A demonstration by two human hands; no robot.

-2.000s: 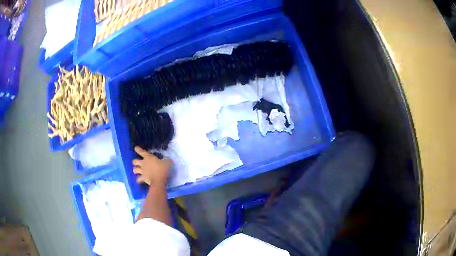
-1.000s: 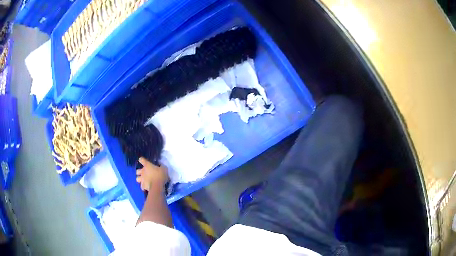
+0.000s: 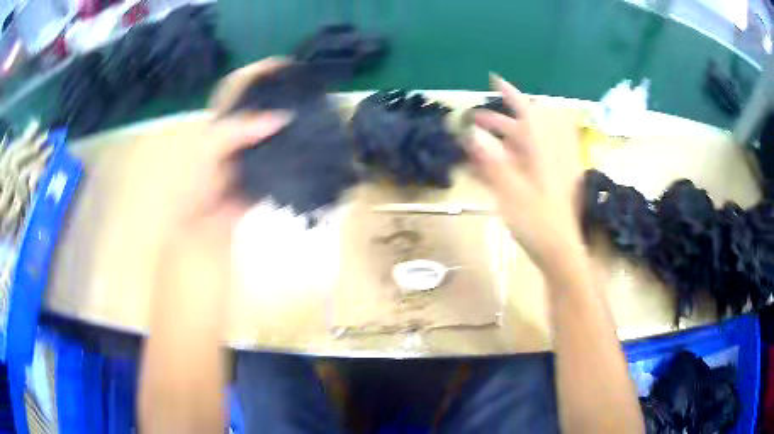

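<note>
My left hand (image 3: 233, 144), blurred, is closed around a bunch of black parts (image 3: 301, 148) above the left middle of the bench. My right hand (image 3: 513, 161) is raised right of centre, its fingers curled near a small dark thing (image 3: 495, 108); blur hides whether it grips it. A pile of black jagged parts (image 3: 407, 140) lies between my hands. Below it, a tan cardboard pad (image 3: 382, 297) bears a small white dish (image 3: 419, 274), with a thin stick at the dish and a pale stick above it.
A row of black jagged parts (image 3: 687, 233) lies on the bench at right. The green conveyor belt (image 3: 526, 42) behind carries dark heaps (image 3: 153, 63). White bottles (image 3: 625, 108) stand at the far right. Blue bins stand at left (image 3: 38, 254) and lower right (image 3: 748, 373).
The view has swung from the floor bin up to the bench. My left hand has left the bin and now holds black parts above the bench. My right hand has come into view.
</note>
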